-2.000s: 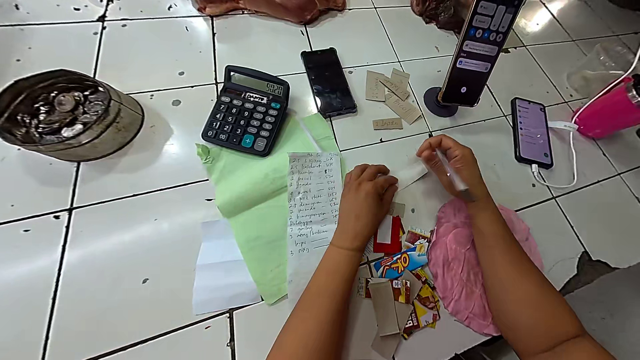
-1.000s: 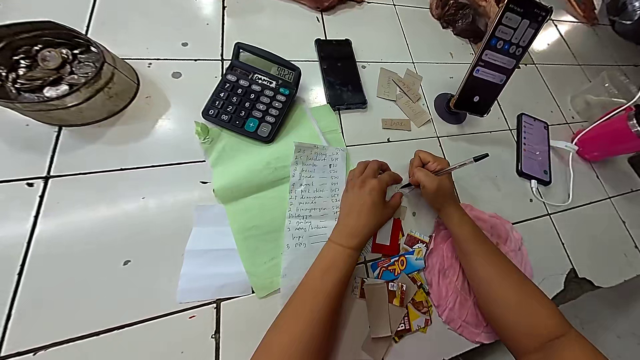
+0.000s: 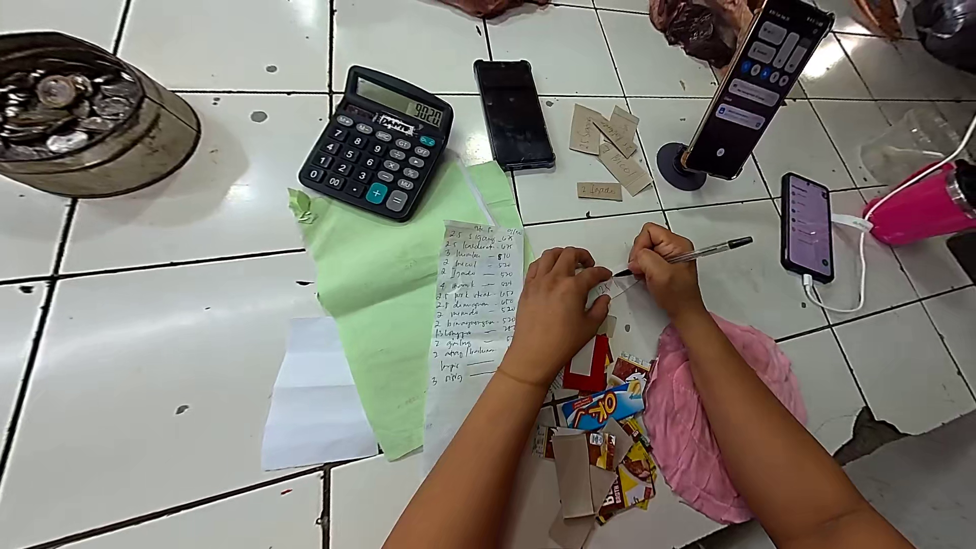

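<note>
A pen (image 3: 709,250) is gripped in my right hand (image 3: 665,267), its dark tip on a small slip of paper (image 3: 619,285) that bears writing. My left hand (image 3: 560,301) lies spread with its fingertips at the left edge of that slip, pressing it against the tiled surface. Left of my left hand is a long handwritten list (image 3: 476,297), which lies over a green sheet (image 3: 381,335). Cut packaging pieces (image 3: 602,408) are heaped below my hands. A pink cloth-like round item (image 3: 724,419) lies beneath my right forearm.
A calculator (image 3: 377,145) and a dark phone (image 3: 515,114) lie beyond my hands, near cardboard slips (image 3: 625,156). Another phone (image 3: 751,88) stands on a holder; a cabled phone (image 3: 807,227) lies by a pink tumbler (image 3: 915,202). A tin of coins (image 3: 95,145) and white paper (image 3: 314,396) are leftward.
My right hand has come down from its raised position beside the slip and now holds the pen's tip to it. My left hand has stayed near the list.
</note>
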